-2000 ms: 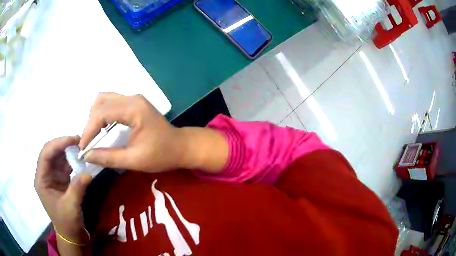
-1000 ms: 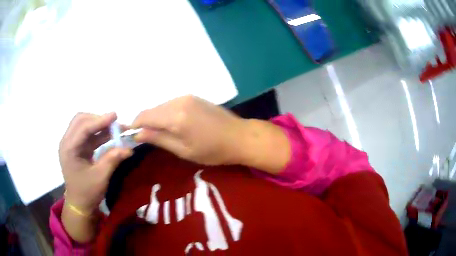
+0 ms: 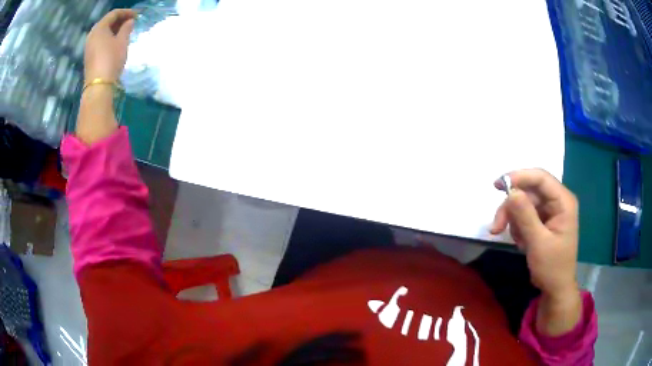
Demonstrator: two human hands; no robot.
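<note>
My right hand (image 3: 541,225) is over the right front corner of the white work sheet (image 3: 357,107). Its thumb and forefinger pinch a small pale, metallic-looking part (image 3: 506,184). My left hand (image 3: 107,53) is stretched out to the upper left, at the edge of a crumpled clear plastic bag (image 3: 151,61). Its fingertips are bent by the bag, and whether they hold anything cannot be told. The white product body does not show in either hand.
Clear trays (image 3: 43,64) with pale contents lie at the far left. Blue trays (image 3: 608,78) lie at the upper right, with a smartphone (image 3: 628,209) below them on the green bench. A red stool (image 3: 204,271) stands on the floor below the bench's front edge.
The view has swung left. My hands, together at a white part before, are now wide apart. My left hand has moved out to the bag, and the white part is no longer seen.
</note>
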